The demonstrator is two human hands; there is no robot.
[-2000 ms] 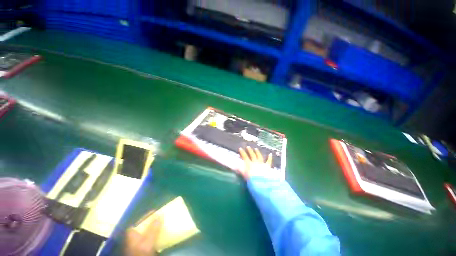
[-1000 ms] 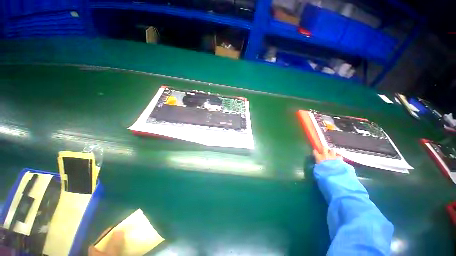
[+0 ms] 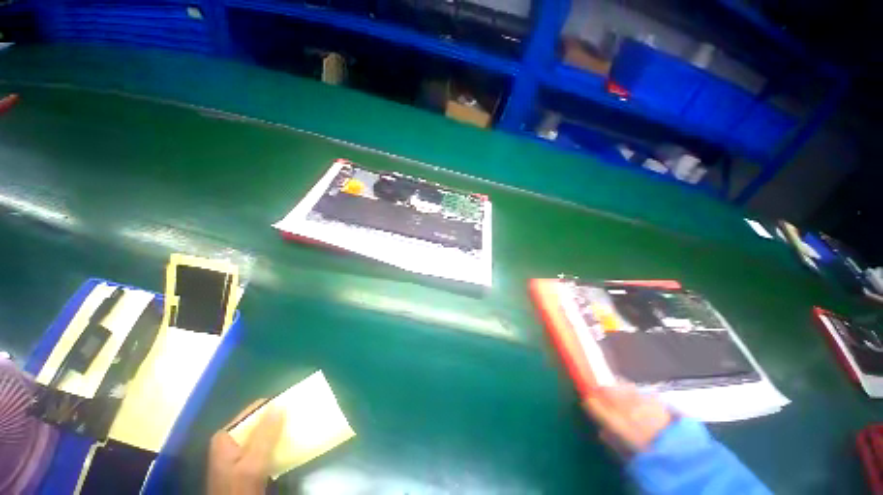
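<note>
An open laptop base [image 3: 668, 348] lies on a white sheet over a red-orange carrier, right of centre. My right hand [image 3: 627, 416], in a blue sleeve, is at the carrier's near left corner, fingers on its red edge; it is slightly blurred. My left hand [image 3: 247, 450] is at the bottom left and holds a pale yellow liner sheet [image 3: 308, 423] between thumb and fingers. A second open laptop base [image 3: 397, 218] lies on its white sheet farther back, near the centre, touched by neither hand.
A blue bin [image 3: 218, 353] with black adhesive pieces on yellow liners stands at the left, beside a pink fan grille [image 3: 21, 425]. Another laptop unit [image 3: 862, 353] is at the right edge. Blue shelving [image 3: 528, 82] with boxes stands behind the green bench [image 3: 416, 334].
My right hand moved from the middle laptop to the right one, which then came nearer to me with the hand at its corner. My left hand still holds the liner.
</note>
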